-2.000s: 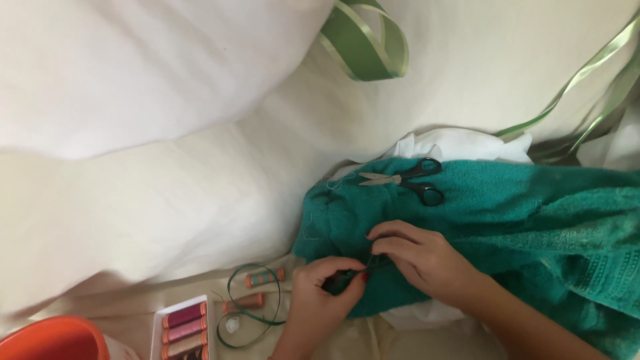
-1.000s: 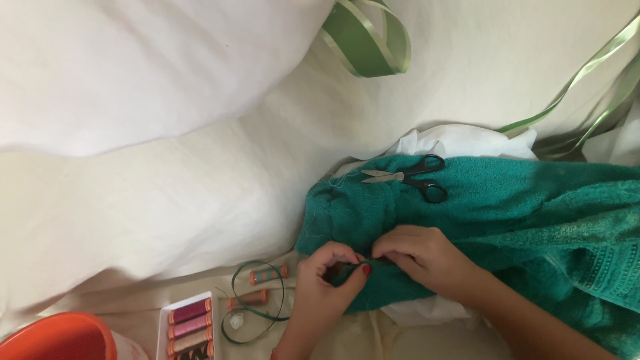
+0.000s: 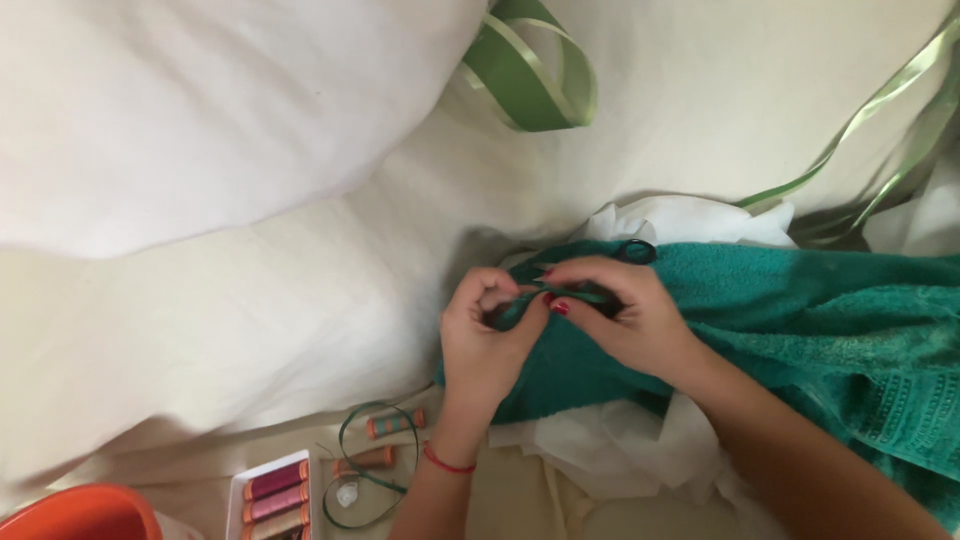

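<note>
My left hand (image 3: 487, 330), with a red cord at the wrist, pinches a narrow green ribbon (image 3: 581, 295) between thumb and finger. My right hand (image 3: 622, 311) grips the same ribbon, its fingertips meeting those of the left. Both hands are above a teal terry towel (image 3: 750, 292). Behind the right hand lie small scissors (image 3: 636, 251); one black handle loop shows and the rest is mostly covered. A loop of thin dark green ribbon (image 3: 342, 442) rests to the left of my left wrist.
Thread spools (image 3: 396, 424) lie inside and beside the ribbon loop. A white tray (image 3: 234, 499) holds several spools, near an orange container (image 3: 82, 510) at bottom left. Wide green ribbon (image 3: 532, 82) hangs at the top. White cloth (image 3: 615, 442) lies under the towel.
Both hands have moved up over the towel, toward the scissors, which they now partly hide. Earlier the scissors showed in full above the hands.
</note>
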